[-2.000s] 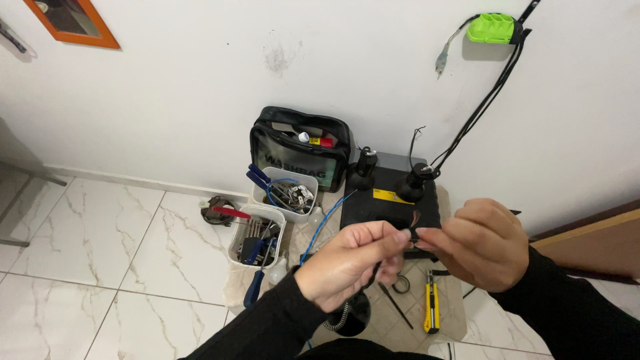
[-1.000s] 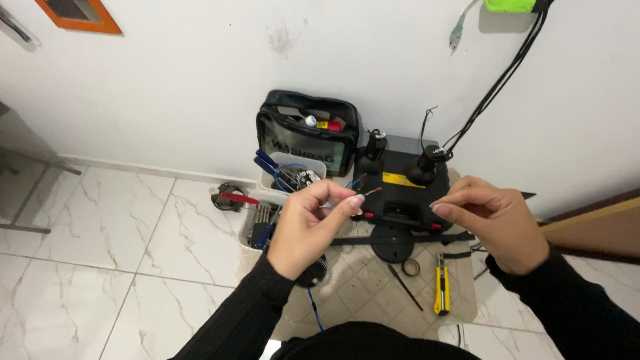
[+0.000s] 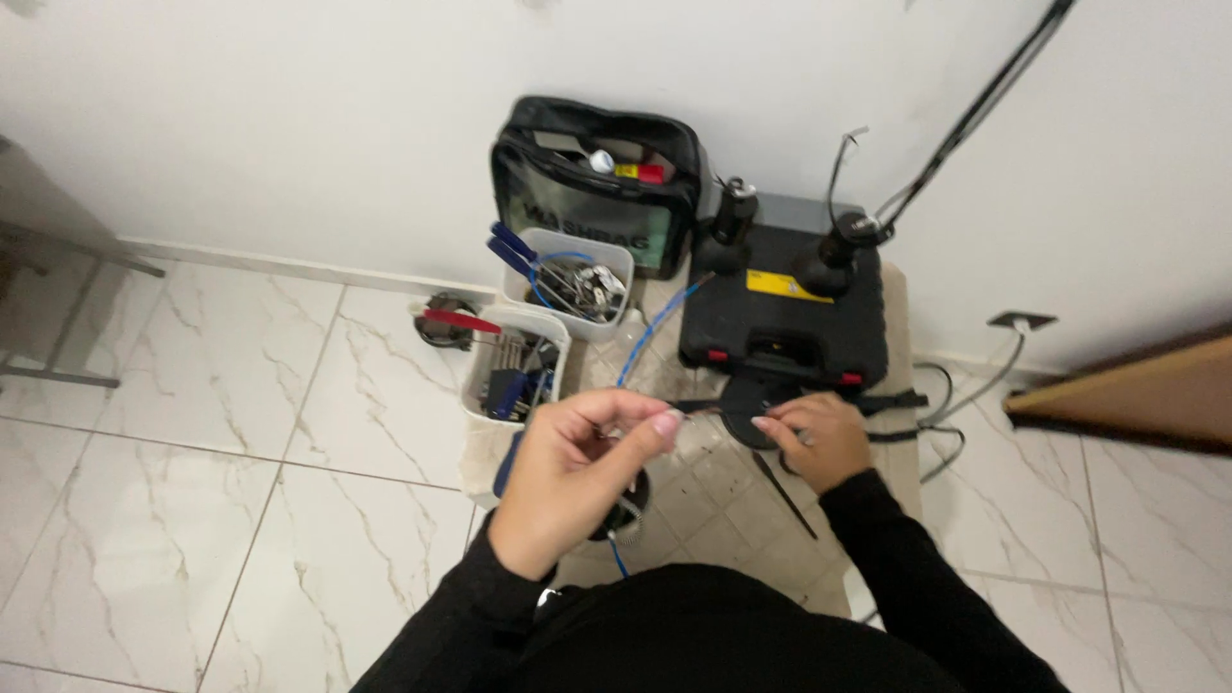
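My left hand [image 3: 592,472] has its thumb and forefinger pinched together, with a thin wire end [image 3: 695,413] at the tips. Behind it, a blue-and-white twisted wire [image 3: 651,330] rises to a bare copper end. To the right, my right hand [image 3: 820,440] has bent fingers over the edge of a black round base [image 3: 743,412]; whether it grips anything is unclear. A black strip extends on both sides of that base. Two black lamp sockets [image 3: 736,214] [image 3: 835,252] stand on a black tool case [image 3: 784,327]; cables rise from the right one.
Two white plastic tubs [image 3: 624,252] [image 3: 561,358] hold tools and small metal parts. Behind them stands a black zipped bag [image 3: 599,207]. A slim black rod [image 3: 784,496] lies on the cloth-covered surface [image 3: 703,491]. A wall outlet [image 3: 1022,320] with a plugged-in cable is at right.
My right hand has moved down toward the black round base. The bare wire end seen at my left fingertips a second ago no longer stands out there. The view has shifted.
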